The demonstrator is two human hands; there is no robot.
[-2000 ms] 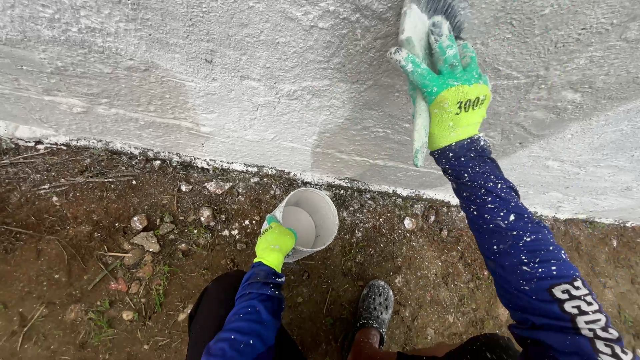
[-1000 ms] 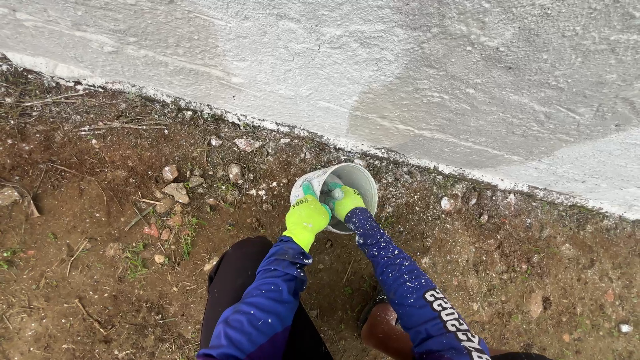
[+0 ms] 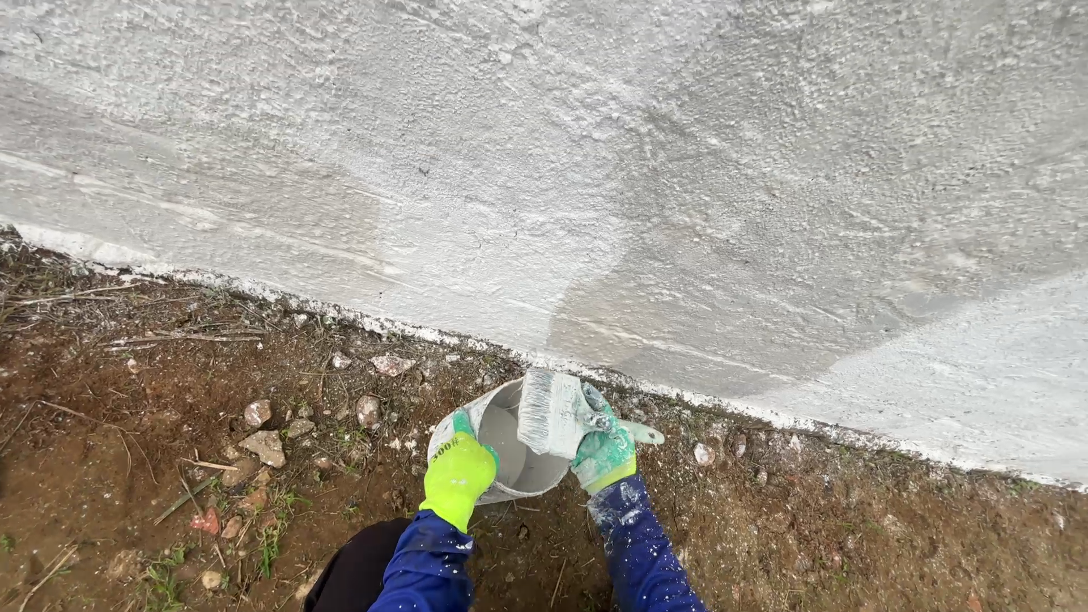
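Observation:
My left hand (image 3: 460, 472), in a yellow and green glove, grips the near left rim of a white plastic bucket (image 3: 537, 483) with pale paint (image 3: 503, 442) inside. In my right hand (image 3: 608, 450), gloved alike and smeared with paint, is a wide paintbrush (image 3: 552, 412). Its paint-coated bristles point left over the bucket's mouth, and its handle sticks out to the right past my fingers. The bucket is tilted, close to the foot of the wall.
A rough plastered wall (image 3: 476, 170) fills the upper view, with whiter and greyer patches. Along its base runs brown soil (image 3: 807, 527) with stones (image 3: 265, 447), dry twigs (image 3: 183, 337) and small grass tufts (image 3: 272, 535). A dark trouser leg (image 3: 357, 565) shows at the bottom.
My right hand has gone from the wall down into the bucket, and now holds the brush above its mouth. My left hand stays on the bucket.

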